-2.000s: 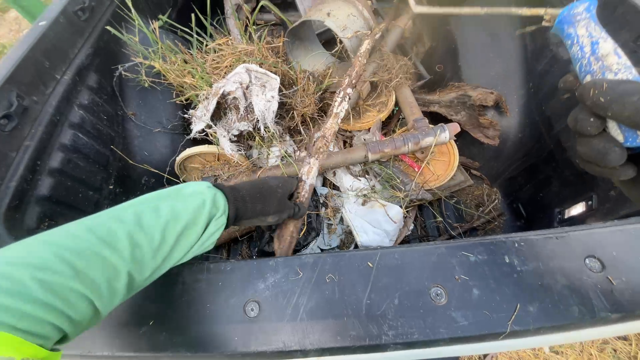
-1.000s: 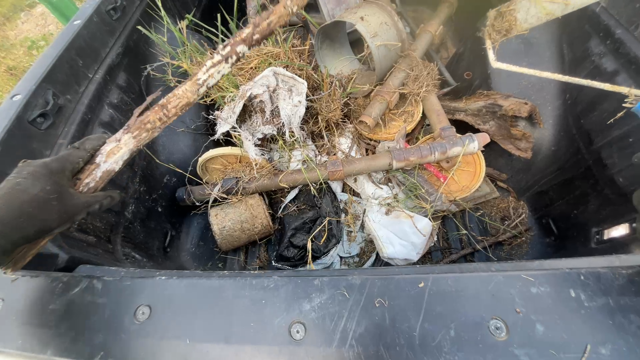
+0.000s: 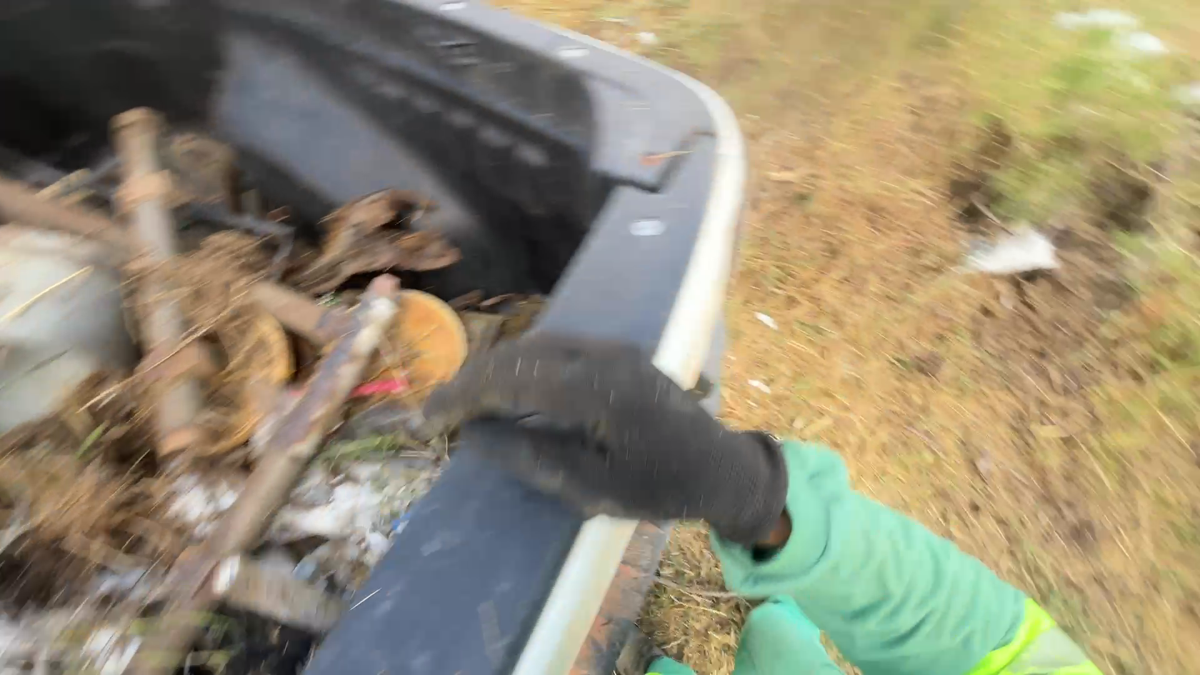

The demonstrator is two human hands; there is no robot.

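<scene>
My right hand [image 3: 609, 427], in a black glove with a green sleeve, lies across the dark rim [image 3: 469, 544] of the truck bed, its fingers curled over the inner edge; motion blurs the fingertips. Just left of it is a round yellow-brown lid [image 3: 429, 339]. A rusty pipe [image 3: 291, 441] slants across the heap, and another pipe [image 3: 150, 225] with fittings stands out behind it. Dry grass [image 3: 70, 487], a grey-white rounded container [image 3: 52, 328] and a piece of rotten wood [image 3: 380, 239] lie around them. My left hand is out of view.
The black bed wall [image 3: 422, 112] curves round at the back. Outside its pale outer edge [image 3: 703, 309] is ground with dry grass [image 3: 844, 375], a white scrap [image 3: 1012, 251] and green tufts. My green-clad leg [image 3: 783, 637] shows below.
The view has swung strongly to the right. My right hand, earlier with a blue-and-white object, is now on the rim. The stick in my left hand has left the view.
</scene>
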